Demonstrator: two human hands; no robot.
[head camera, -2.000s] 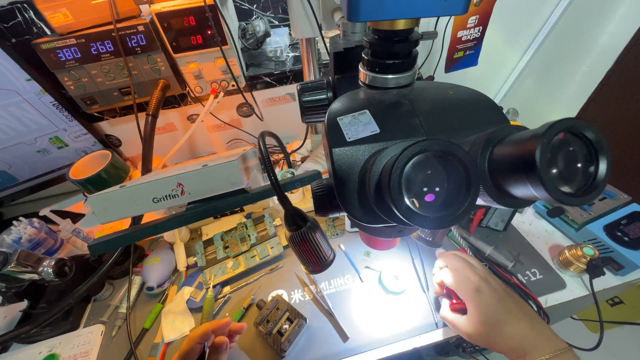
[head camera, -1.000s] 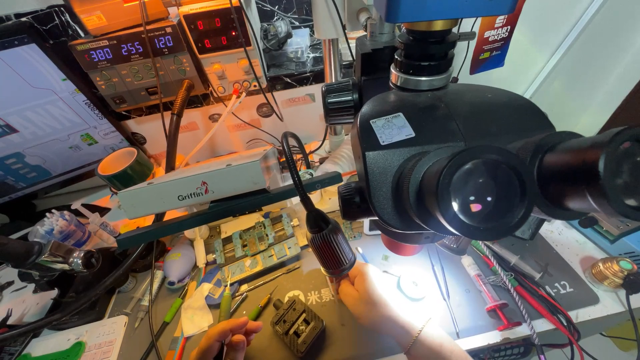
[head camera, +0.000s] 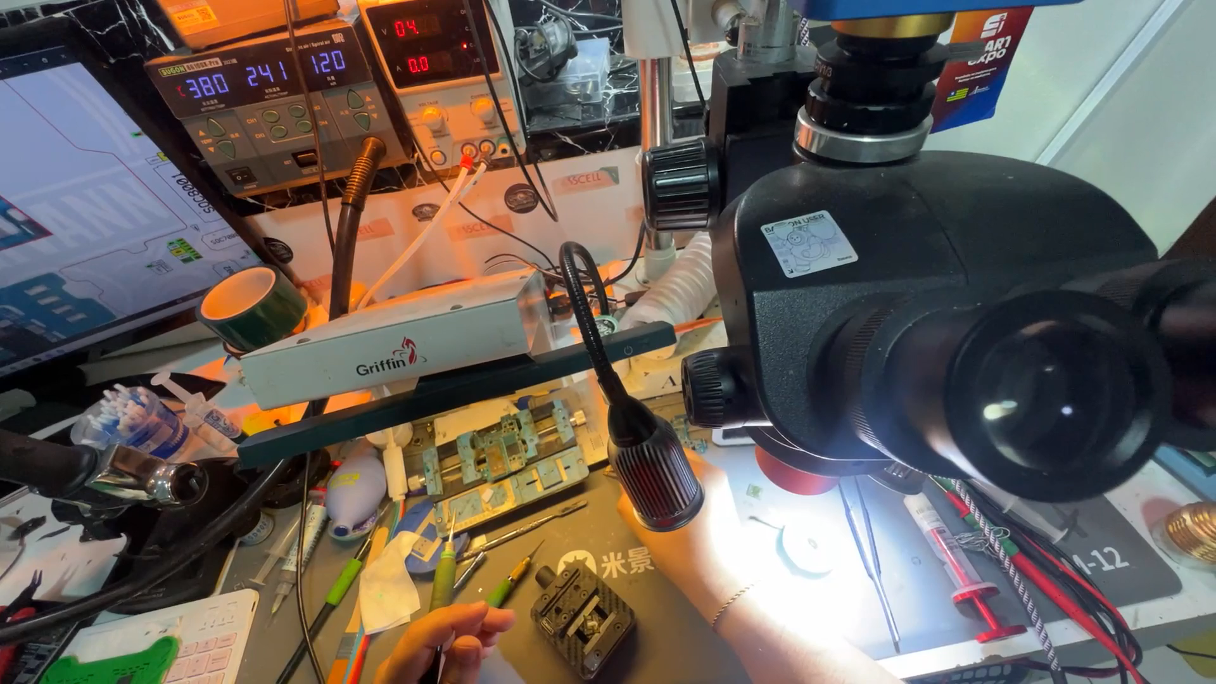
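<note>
My left hand (head camera: 446, 646) is at the bottom edge, its fingers curled round a green-handled tool (head camera: 444, 576) with a thin pointed tip. Just right of it lie another green-handled pointed tool (head camera: 502, 587) and a small black clamping fixture (head camera: 583, 622). My right hand (head camera: 698, 518) reaches forward under the microscope, close to the black gooseneck lamp head (head camera: 655, 475); the lamp hides its fingers, so what it holds cannot be told. Beyond the lamp stands a metal board holder (head camera: 513, 465). Tweezers (head camera: 869, 560) and a red-plunger syringe (head camera: 959, 568) lie to the right.
The stereo microscope (head camera: 855, 228) fills the upper right. A Griffin-marked white box (head camera: 399, 344) sits on a dark bar across the back. A hot air station (head camera: 275, 104), a power supply (head camera: 445, 76) and a monitor (head camera: 85, 209) stand behind. Red and black cables (head camera: 1073, 598) run at right.
My right hand has moved left from the red syringe to beside the lamp head. The red syringe, held two seconds ago, now lies on the mat. My left hand stays near the fixture.
</note>
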